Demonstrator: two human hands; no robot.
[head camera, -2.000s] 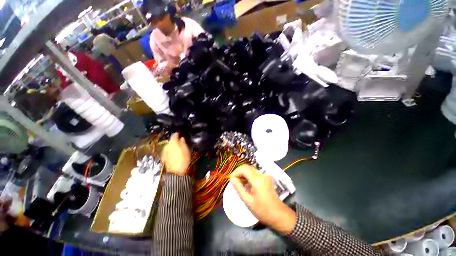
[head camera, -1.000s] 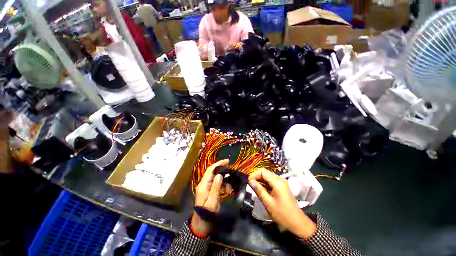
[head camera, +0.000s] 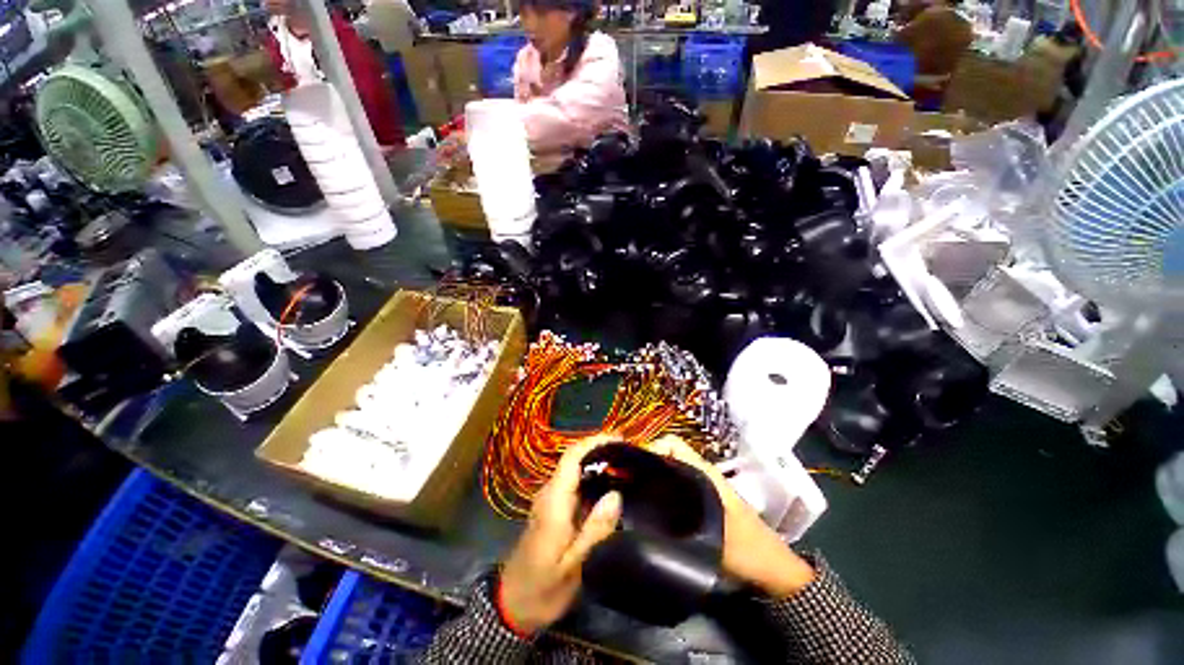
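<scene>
A glossy black cover (head camera: 656, 539) is held between both hands low in the middle of the view, its hollow side partly showing. My left hand (head camera: 556, 539) grips its left side, thumb on the front. My right hand (head camera: 753, 533) holds its right side; those fingers are partly hidden behind it. A small red and whitish bit shows at the cover's upper left edge. Behind the hands lies a looped bundle of orange-red wire leads (head camera: 552, 403) with silvery ends. A white bracket (head camera: 779, 487) with a round disc end is right of the bundle.
An open carton (head camera: 290, 442) of white inserts (head camera: 413, 413) stands left of the wires. Joined units (head camera: 240, 370) are farther left. A black cover heap (head camera: 727, 234) fills the back. White brackets (head camera: 954, 260) and a fan (head camera: 1130, 195) are at right. A person (head camera: 571, 85) sits across; blue crates (head camera: 156, 572) are below.
The cover in my hands has turned and shows larger, nearer the wearer. My right hand has moved around its right side. Two seconds ago my left hand was by the carton's far end.
</scene>
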